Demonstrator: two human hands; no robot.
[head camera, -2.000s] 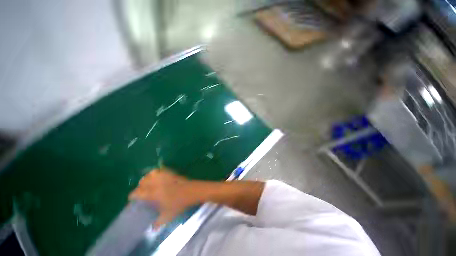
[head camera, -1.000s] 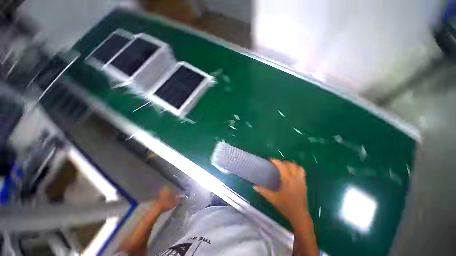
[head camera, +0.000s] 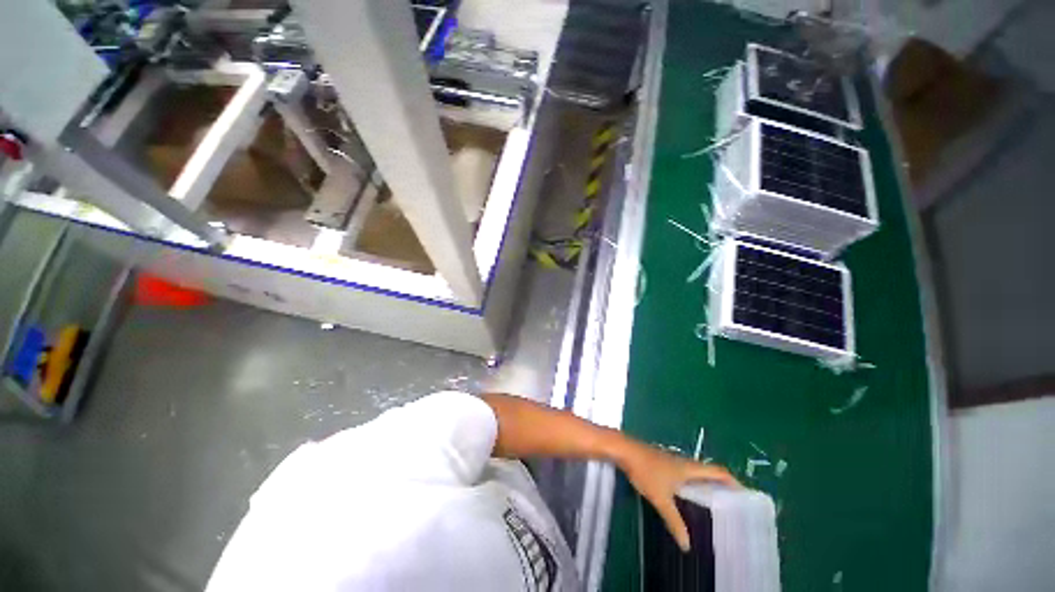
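My left hand (head camera: 673, 483) reaches over the belt's near rail and grips the far end of a panel stack (head camera: 746, 541), its fingers across the end and its thumb on the dark face. The stack shows a dark face on its left and a pale side on its right; the bottom picture edge cuts it off. My right hand is out of the picture. Farther up the green belt (head camera: 810, 416) stand three waiting stacks (head camera: 789, 298) with dark gridded tops and white sides.
Thin white scraps (head camera: 758, 463) lie on the belt and stick out from the waiting stacks. A pale metal rail (head camera: 613, 347) edges the belt. Left are a white machine (head camera: 347, 295) with blue trim, yellow-black floor tape (head camera: 596, 174) and a frame holding blue and yellow things (head camera: 52, 364).
The view has swung round towards the waiting stacks and the machine. My left hand, off the belt a second ago, now grips a stack. My right hand, then on a stack, has left the picture.
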